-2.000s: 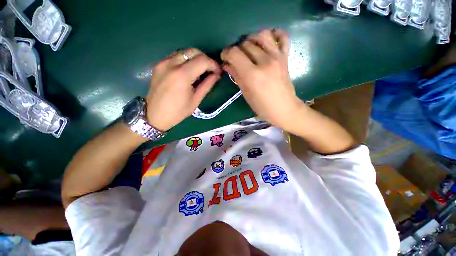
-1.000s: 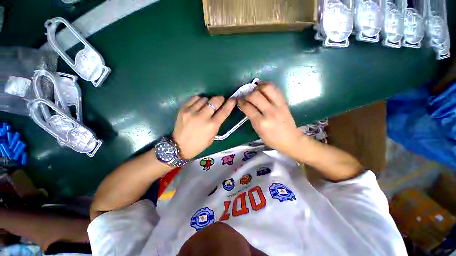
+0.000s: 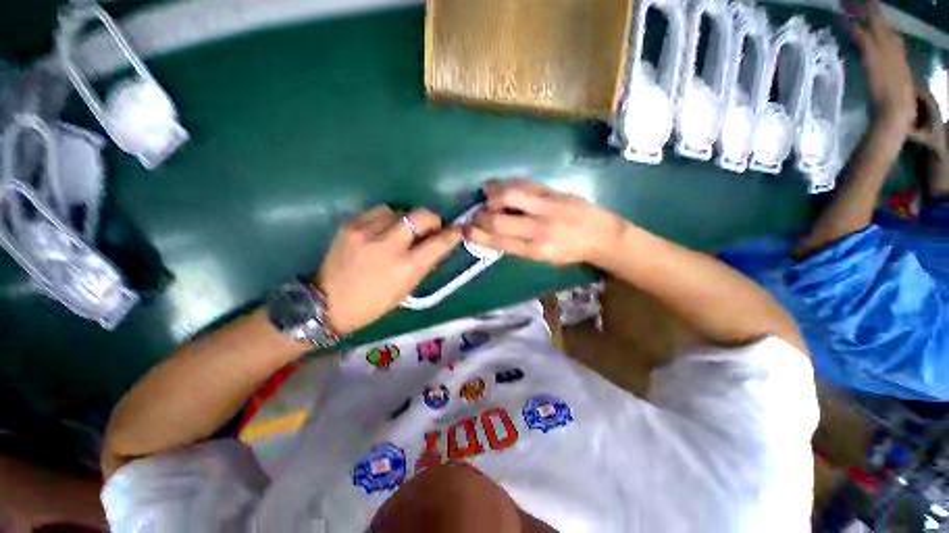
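A pale plastic frame [image 3: 454, 287] lies at an angle between my hands, low over the bench near my shirt. Its open loop points towards my left hand; its other end is mostly covered by my fingers. My left hand [image 3: 381, 262], with a ring and a wrist watch, holds the frame with thumb and fingertips. My right hand [image 3: 541, 223] grips the frame's upper end with bent fingers. Any small part between the fingertips is hidden.
A brown cardboard box [image 3: 529, 96] stands at the far side of the green bench [image 3: 302, 125]. A row of pale frames [image 3: 699, 109] lies right of it. Loose frames [image 3: 73, 265] lie at far left. Another person's arm [image 3: 869, 156] and blue sleeve show at right.
The view has shifted, showing more of the box, the frame row and the person at right. My right hand now lies flatter across the frame's upper end; both hands still hold the frame.
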